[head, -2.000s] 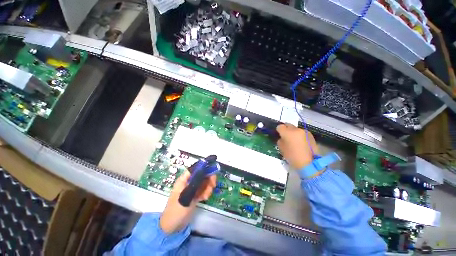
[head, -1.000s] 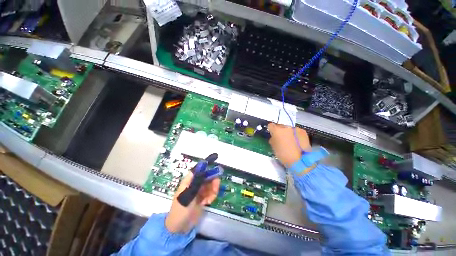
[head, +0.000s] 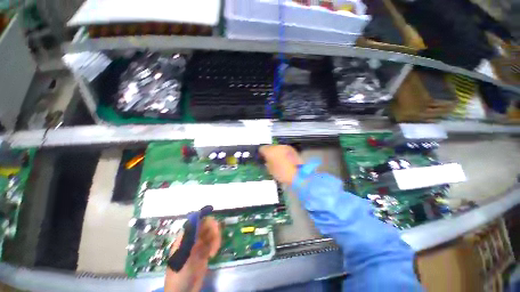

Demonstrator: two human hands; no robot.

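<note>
The large green board (head: 166,162) lies on the conveyor, with a long white-silver heat sink (head: 210,198) across its middle. My left hand (head: 198,242) is above the board's near edge, palm up, fingers curled around a dark blue-purple capacitor (head: 194,219); a black covering is on its thumb side. My right hand (head: 280,162) is at the board's far right, beside the upper heat sink (head: 232,136). Its fingertips are closed at a dark capacitor (head: 257,155), partly hidden and blurred. Several round capacitors with white tops (head: 242,155) stand left of these fingertips.
A second green board (head: 365,165) is at the right, part of another at the left edge. A small black box (head: 125,178) is left of the board. Beyond the rail (head: 162,132) are bins of silver parts (head: 151,85) and a black component tray (head: 231,85). A carton (head: 450,267) is lower right.
The view has swung right and up, showing more of the shelf and the carton. Fewer dark cylinders show in my left hand. Another white-topped capacitor shows clear of my right fingers.
</note>
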